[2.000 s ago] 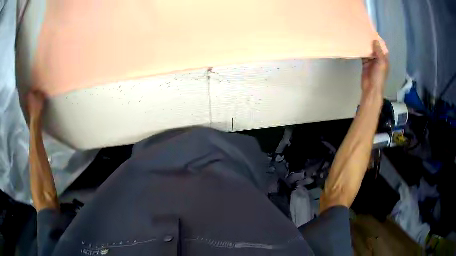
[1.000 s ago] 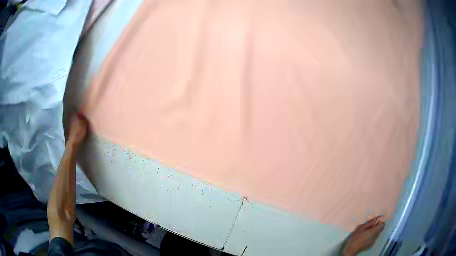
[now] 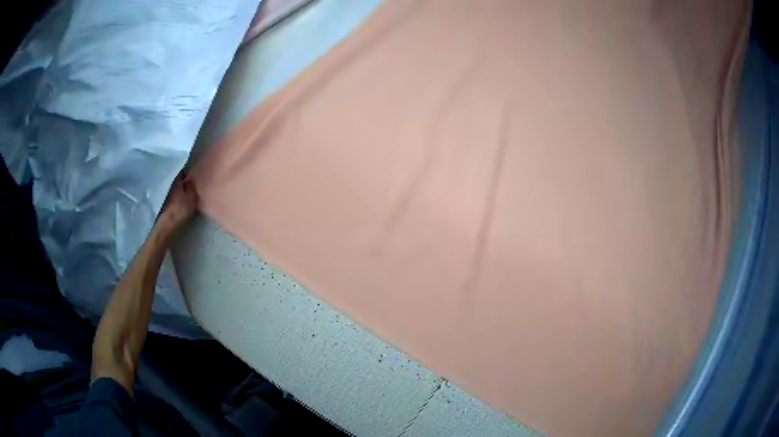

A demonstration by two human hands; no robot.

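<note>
The peach fabric (image 3: 564, 213) covers most of the table, with a few soft creases in its middle and gathered folds along its right side. My left hand (image 3: 182, 201) is closed on the fabric's near left corner at the table's left edge, and the cloth is drawn into folds running up from it. The fabric's near edge runs diagonally from my left hand down to the bottom of the view. My right hand is out of the picture.
The bare speckled tabletop (image 3: 282, 329) shows along the near side, with a seam and dark specks. A crinkled white sheet (image 3: 120, 162) hangs at the left. The guide rail (image 3: 709, 363) and a blue-grey covering (image 3: 756, 316) lie at the right. Dark space lies below the table.
The view has turned towards the left, so the table sits more slanted. My right hand has left the picture. My left hand still holds the corner. Folds now show along the fabric's right side.
</note>
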